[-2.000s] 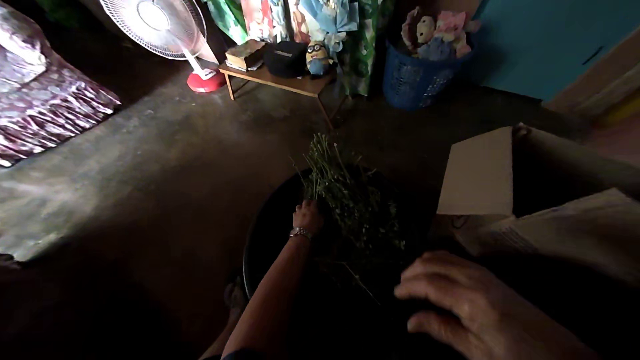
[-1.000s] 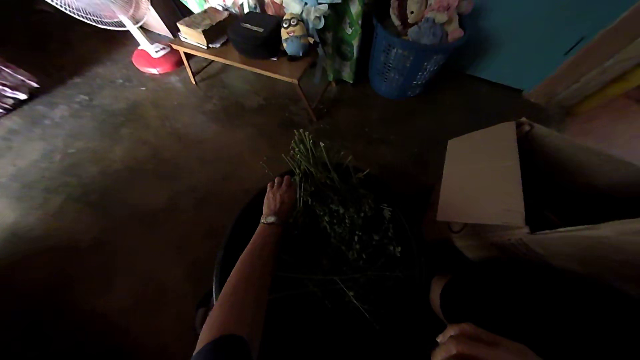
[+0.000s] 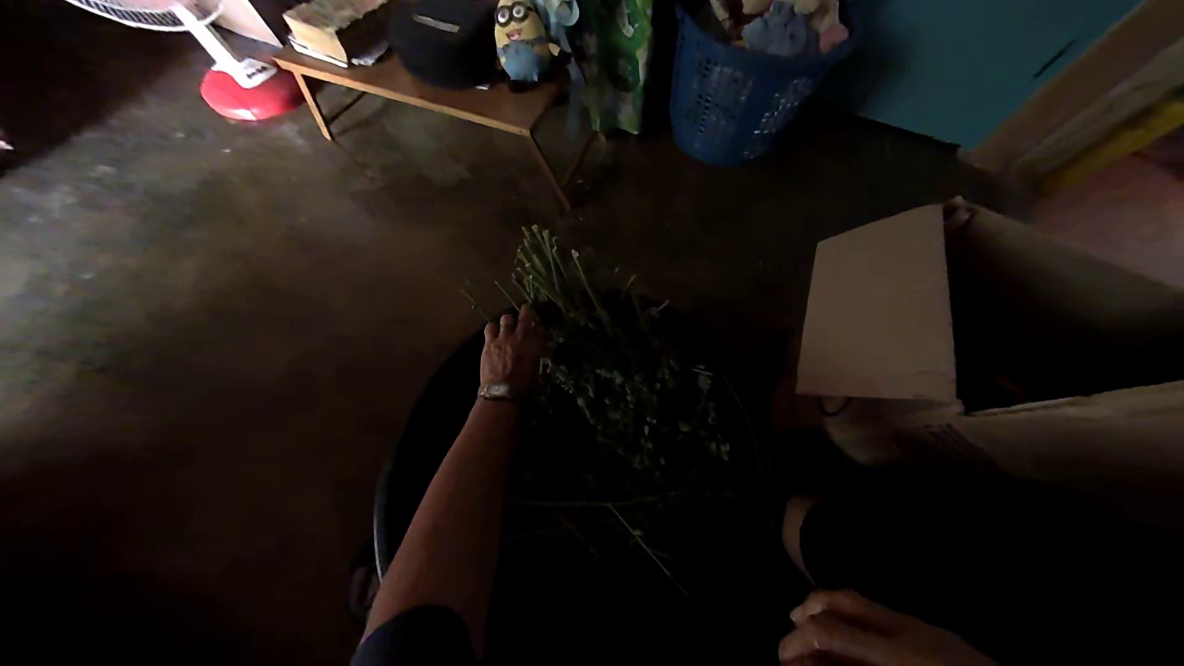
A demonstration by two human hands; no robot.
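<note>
A bundle of leafy green stems [image 3: 638,398] lies in a large dark round tub [image 3: 381,518], its cut ends pointing up past the far rim. My left hand [image 3: 511,350], with a watch [image 3: 495,391] at the wrist, rests against the left side of the stems near the rim. Its fingertips are lost in shadow, so a grip cannot be made out. Low at the right, my right hand [image 3: 846,629] has its fingers curled, partly cut off by the frame edge. Whether it holds anything is too dark to tell. A thin loose stem [image 3: 647,548] lies nearer to me in the tub.
An open cardboard box [image 3: 874,310] stands right of the tub. Beyond are a low wooden table [image 3: 407,91] bearing a book, a black cap [image 3: 444,42] and a Minion toy [image 3: 522,42], a blue plastic basket [image 3: 731,102] of stuffed toys, and a fan's red base [image 3: 252,92].
My right hand, spread above the tub's right side two seconds ago, is now drawn back low at the right with curled fingers. My left hand stays by the stems. The view has shifted.
</note>
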